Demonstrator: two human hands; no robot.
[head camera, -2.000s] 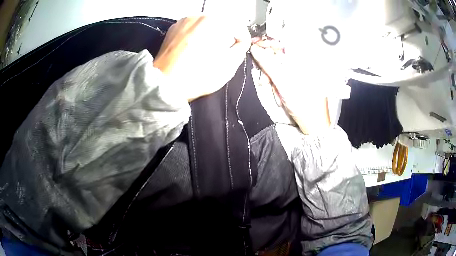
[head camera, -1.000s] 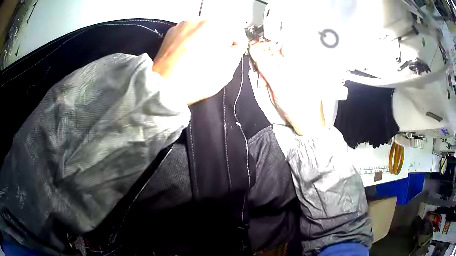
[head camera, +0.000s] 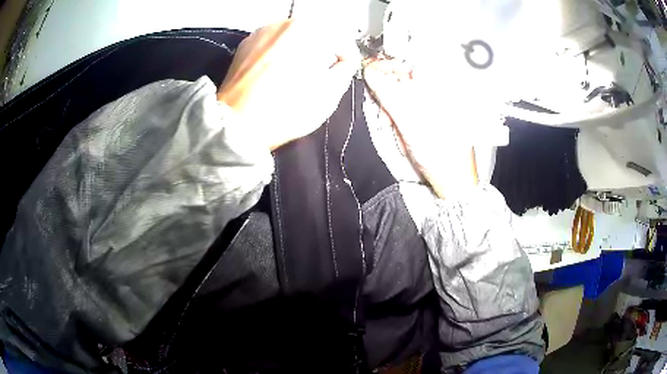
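A dark garment with white stitch lines runs from the needle area down over the lap and spreads to the upper left. My left hand, strongly overexposed, lies over the cloth with its fingertips at the presser foot. My right hand, also washed out, meets it there from the right. The fingertips of both hands pinch the garment's narrow upper end. The needle itself cannot be made out in the glare. Grey sleeve covers hide both forearms.
The white sewing machine head stands at upper right. A black cut piece with a ragged lower edge lies right of my right hand. Below it are orange-yellow looped handles, a marked ruler strip and a blue bin.
Both hands stay at the presser foot in nearly the same pose. The garment strip and my left hand sit very slightly further left in view.
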